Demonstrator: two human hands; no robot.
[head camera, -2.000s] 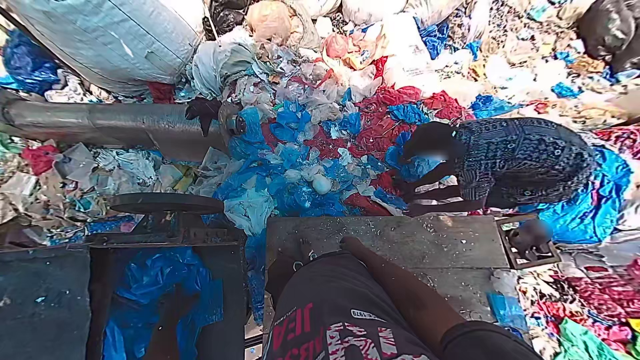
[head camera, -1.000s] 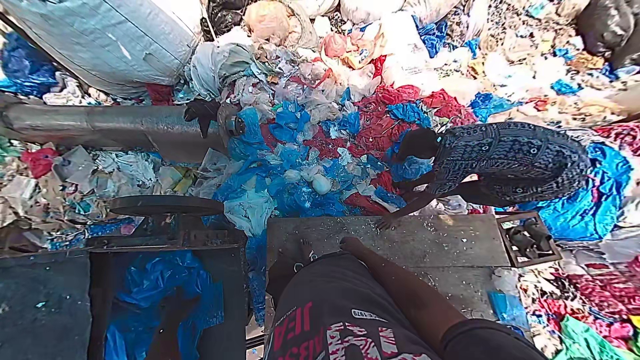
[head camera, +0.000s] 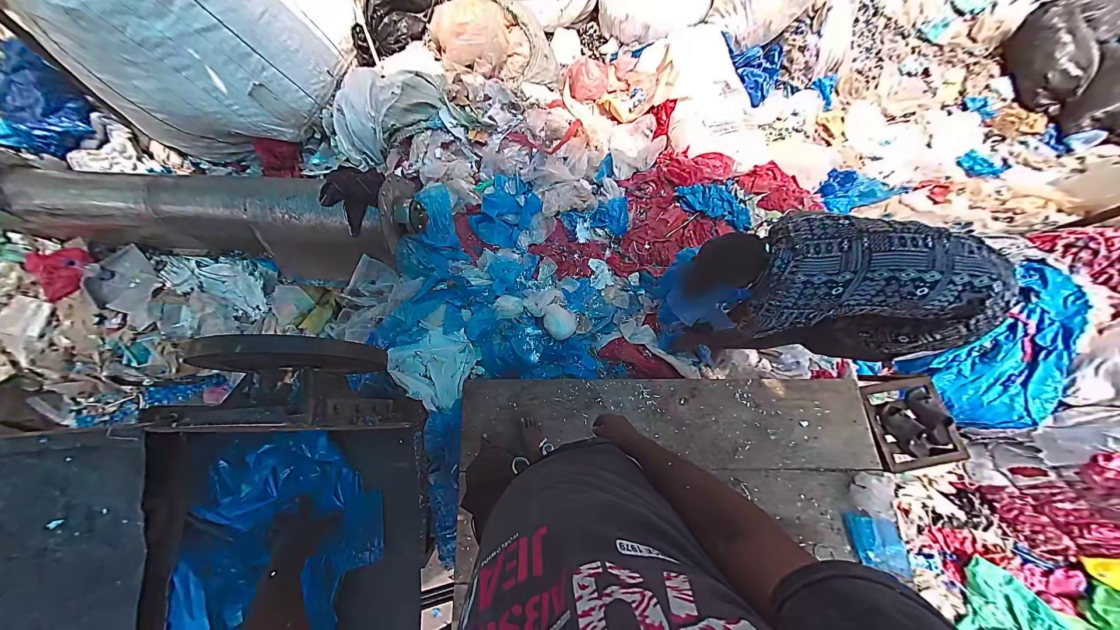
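Note:
My right arm crosses beside my dark printed shirt (head camera: 560, 542); its far end, seemingly my right hand (head camera: 616, 429), lies over the wooden board (head camera: 752, 420), with fingers indistinct. A dark, blurred shape like my left hand (head camera: 293, 542) is over blue plastic film (head camera: 262, 481) inside the machine's dark metal trough (head camera: 394, 490); its fingers and grip cannot be made out. Beyond the board spreads a heap of blue, white and red plastic scraps (head camera: 525, 324). A co-worker (head camera: 884, 280) in patterned clothing bends over its right side, hands mostly hidden near blue film (head camera: 700, 293).
A dark wheel (head camera: 284, 352) stands at the trough's far edge. Behind it lies a thick metal cylinder (head camera: 192, 206). A small open box (head camera: 914, 423) holding dark pieces adjoins the board. Large sacks (head camera: 201, 70) and mixed plastic waste surround the work area.
The co-worker reached a hand onto the board one second ago and now bends over the heap again, with blue film near the head. My right arm has hardly moved.

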